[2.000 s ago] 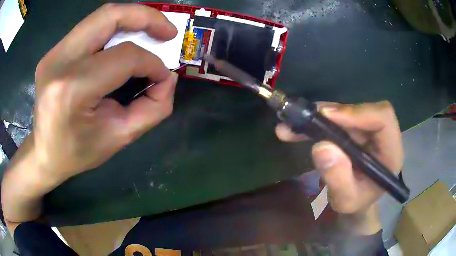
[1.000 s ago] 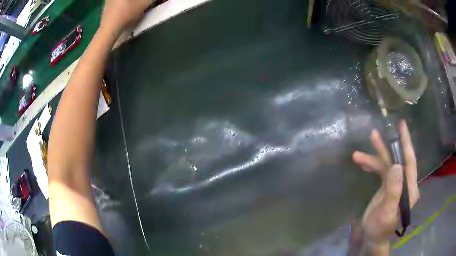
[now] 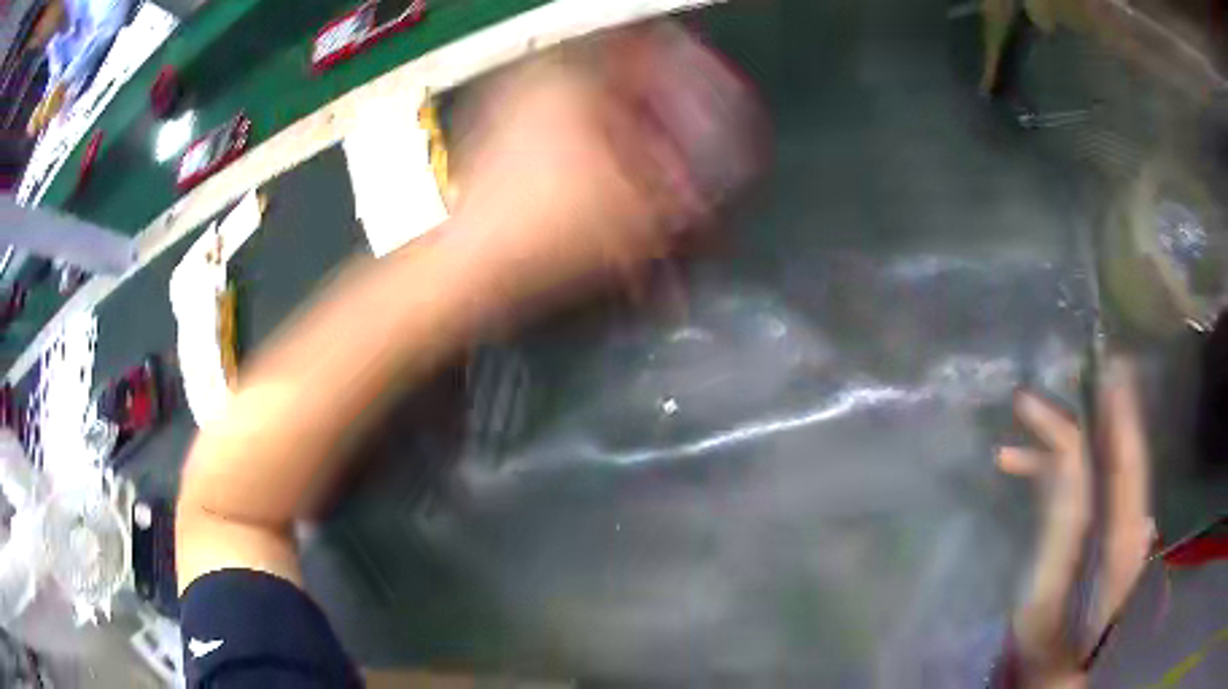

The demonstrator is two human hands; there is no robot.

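My left hand (image 3: 566,175) is strongly blurred at the upper middle, over the dark green mat (image 3: 579,565). It holds a blurred red-edged phone assembly (image 3: 700,115), whose details cannot be made out. My right hand (image 3: 1071,498) is at the right, also blurred, with its fingers pointing up. A dark, thin soldering iron (image 3: 1098,417) lies along its fingers. The iron's upper end is near the round yellowish tip cleaner dish (image 3: 1178,242) at the right edge; whether it touches cannot be told.
White LCD modules with orange edges (image 3: 391,175) lie left of my left hand, more (image 3: 202,330) further left. A pale-edged green conveyor (image 3: 269,81) carries red phones (image 3: 213,148). A white fan (image 3: 88,545) stands at the lower left.
My left hand has come back from the conveyor edge over the mat with a red phone assembly in it. My right hand stays near the dish with the iron. The view has shifted.
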